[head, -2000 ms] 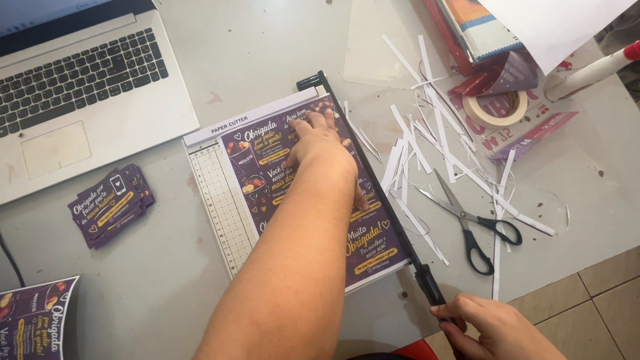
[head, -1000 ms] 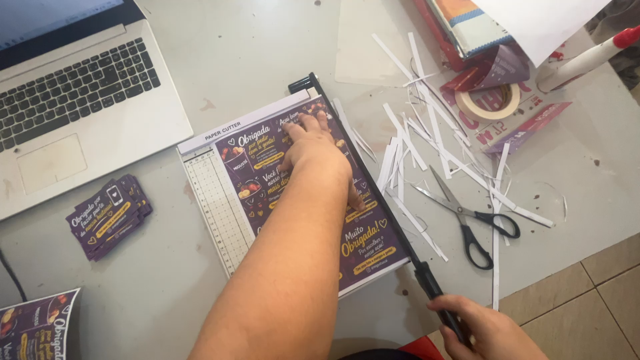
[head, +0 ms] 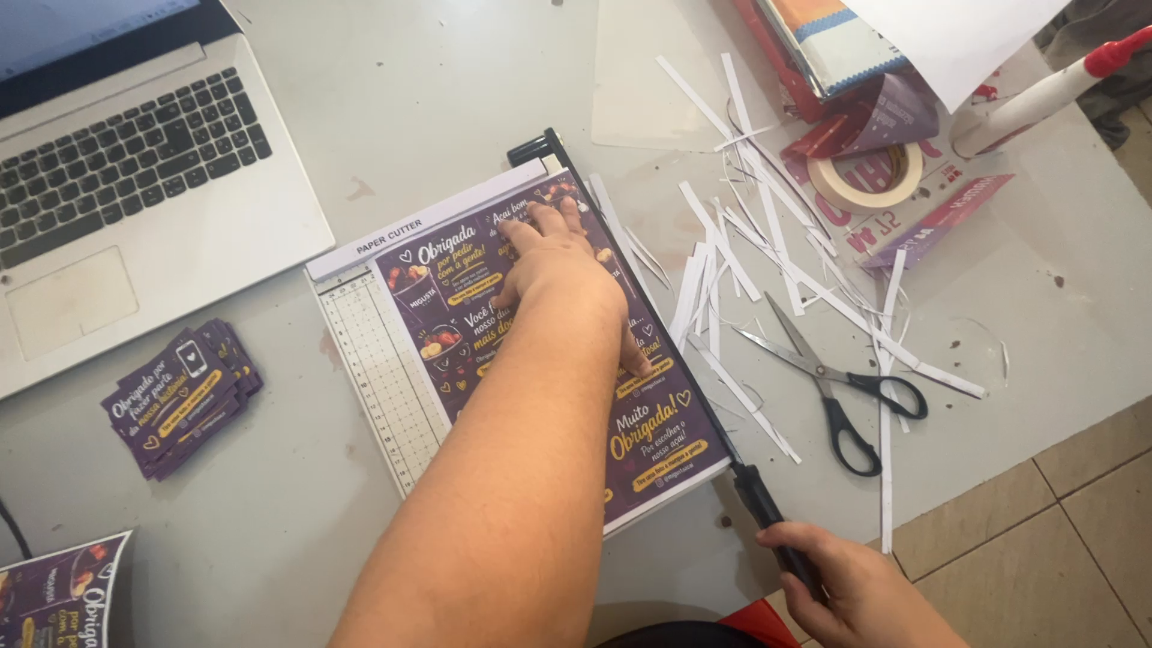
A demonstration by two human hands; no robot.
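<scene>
A purple printed sheet of cards [head: 661,432] lies on the paper cutter [head: 360,360], its right edge along the cutter's black blade arm. My left hand [head: 567,270] rests on the sheet with its fingers spread, pressing it flat near the top. At the lower right my right hand [head: 846,576] grips the black handle of the cutter's arm [head: 765,504], which is down along the cutter's right side. Thin white paper strips [head: 774,243] lie scattered to the right of the cutter. Black-handled scissors [head: 832,373], their blades apart, rest among them.
An opened laptop [head: 162,198] stands at the upper left. Below it lies a pile of small purple cards [head: 184,400], with more printed sheets [head: 67,589] at the lower left corner. A roll of masking tape [head: 866,184], packets [head: 832,45] and a red-capped white marker [head: 1035,103] sit at the upper right.
</scene>
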